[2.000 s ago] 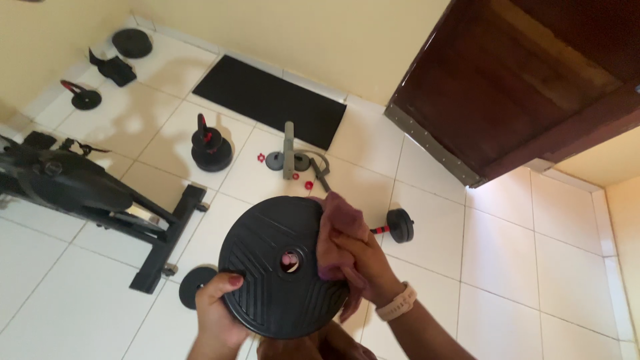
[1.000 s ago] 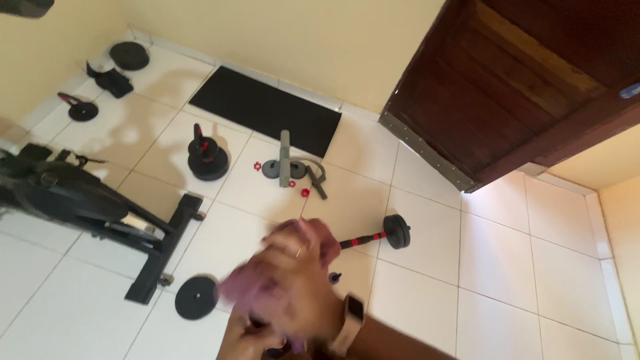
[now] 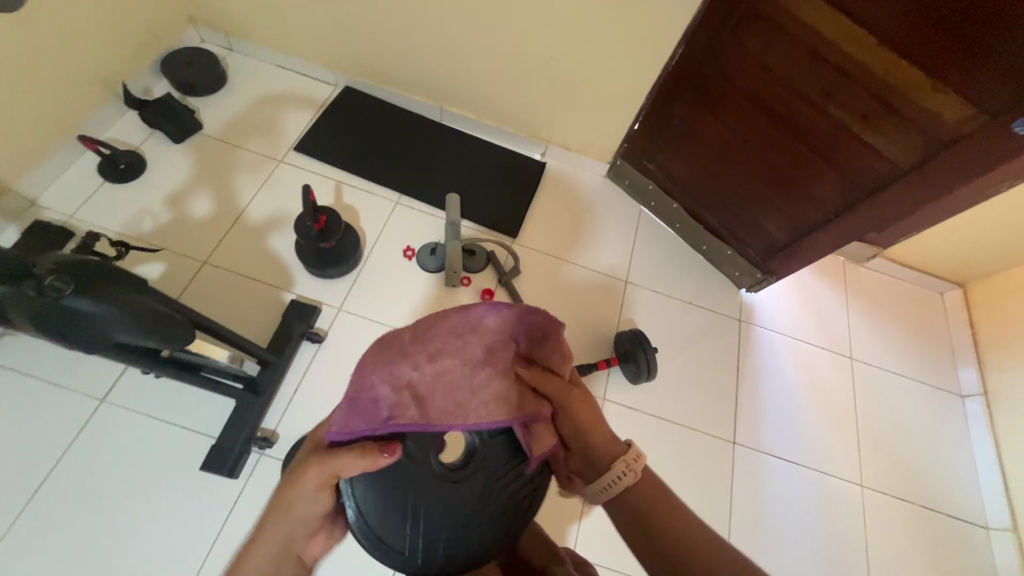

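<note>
A round black weight plate (image 3: 448, 504) with a center hole is held up at the bottom middle. My left hand (image 3: 324, 488) grips its left edge, thumb on the face and over the corner of a purple cloth. The purple cloth (image 3: 456, 368) drapes over the upper part of the plate and hides its top rim. My right hand (image 3: 564, 416), with a light-banded watch on the wrist, clasps the cloth at the plate's right side. Behind the right hand, a dumbbell (image 3: 636, 356) with black plates and a red-marked bar lies on the floor.
An exercise machine's black base (image 3: 260, 392) stands left. A kettlebell-style weight (image 3: 328, 244), a black mat (image 3: 424, 156), grey bar pieces (image 3: 454, 240) and red nuts (image 3: 487, 295) are on the tiles. More weights lie near the left wall. A wooden door (image 3: 800, 120) is at upper right.
The cloth, bunched in my right hand at the plate's right side two seconds ago, is now spread over the plate's upper part. The plate's face, hidden behind blurred hands one second ago, shows again.
</note>
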